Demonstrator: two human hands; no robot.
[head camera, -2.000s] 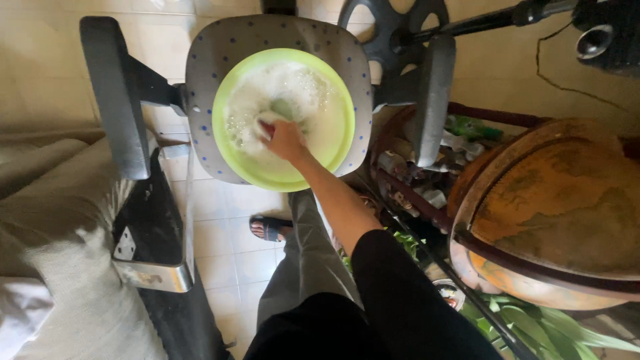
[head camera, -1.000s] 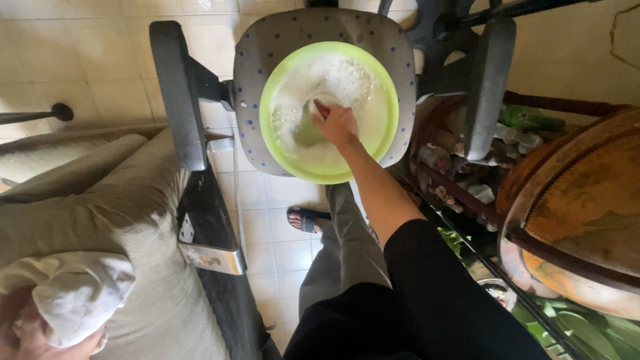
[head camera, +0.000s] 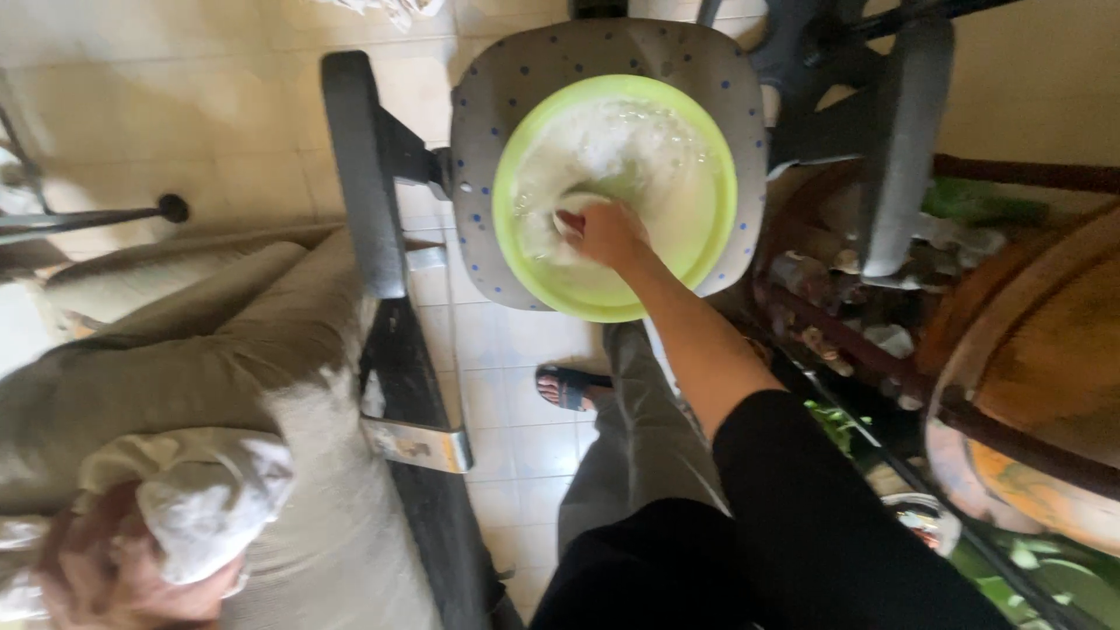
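Note:
A lime-green plastic basin (head camera: 724, 206) holds cloudy, foamy water (head camera: 669, 214) and rests on the grey, blue-dotted seat (head camera: 477, 153) of an office chair. Reaching in from the lower right, my right hand (head camera: 612, 234) is at the left-centre of the basin, low in the suds. Its fingers close on a pale, round-edged object (head camera: 569, 210) with a dark red patch; blur and foam hide what it is. The fingertips are partly hidden. My left hand is not in view.
Black armrests (head camera: 363, 175) (head camera: 906, 149) flank the seat. Left is a beige sofa (head camera: 324, 437) with piled cloths (head camera: 210, 490). Right are a round orange-brown tabletop (head camera: 1041, 350) and a rack of small items. A sandalled foot (head camera: 564, 388) stands on floor tiles below.
My right hand has moved within the basin, from near its middle toward the left-centre, still in the foamy water. The view has shifted, bringing the piled cloths on the sofa into sight.

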